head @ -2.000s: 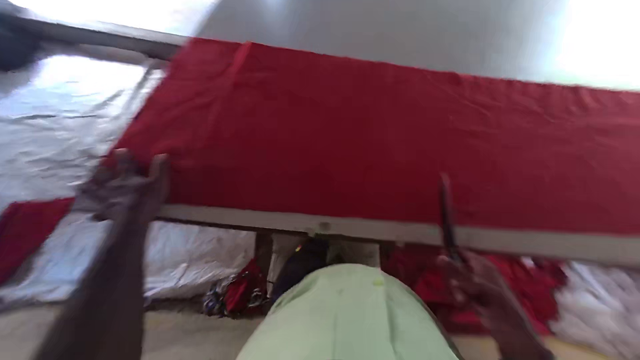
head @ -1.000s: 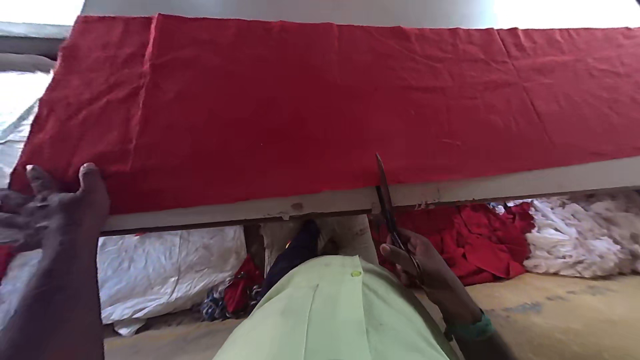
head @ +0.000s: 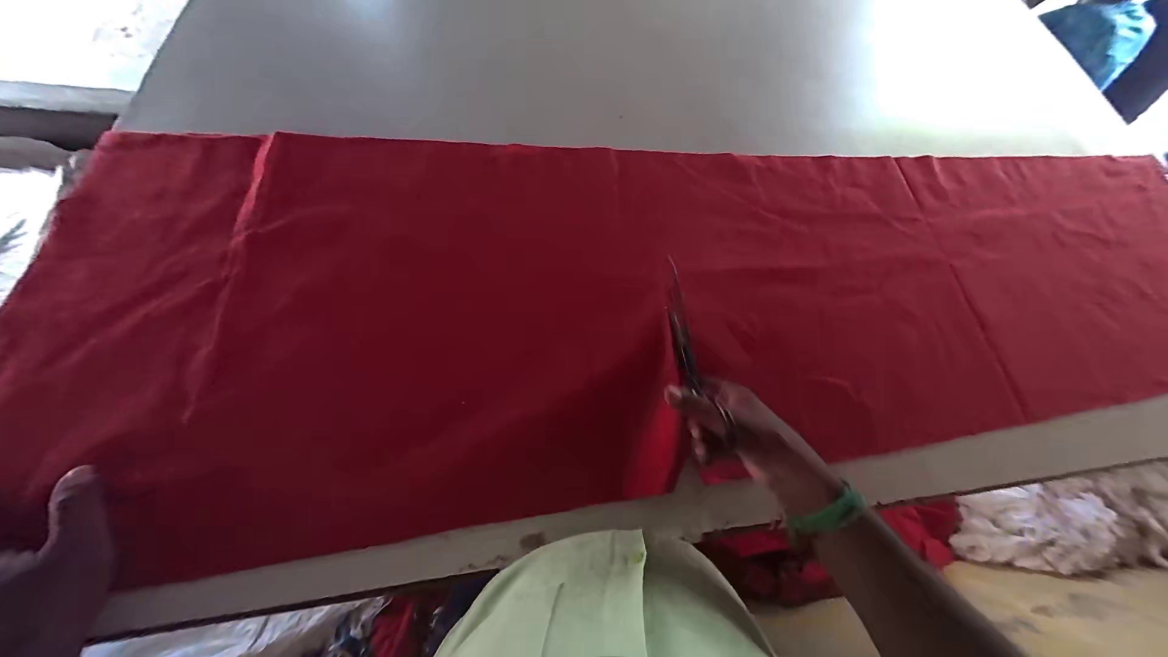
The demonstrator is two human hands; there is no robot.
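Note:
Red cloth (head: 438,319) lies spread across the table (head: 566,73), with a few creases and its near edge close to the table's front edge. My right hand (head: 721,420) grips a pair of dark-handled scissors (head: 684,351), which point away from me. A slit runs through the cloth from its near edge up to the blades, and the fabric lifts on the slit's left side. At the lower left my left hand (head: 68,547) rests on the near left part of the cloth, thumb raised apart from the rest; its fingers are partly out of view.
Below the table's front edge lie red fabric (head: 912,534), a heap of whitish fabric pieces (head: 1049,525) and white sheeting (head: 265,634). A windowsill or ledge (head: 55,99) is at the upper left. Blue fabric (head: 1104,41) shows at the upper right.
The scissors have moved from the cloth's near edge inward, away from me, and the cloth is now slit behind them. The left hand stays at the cloth's left part.

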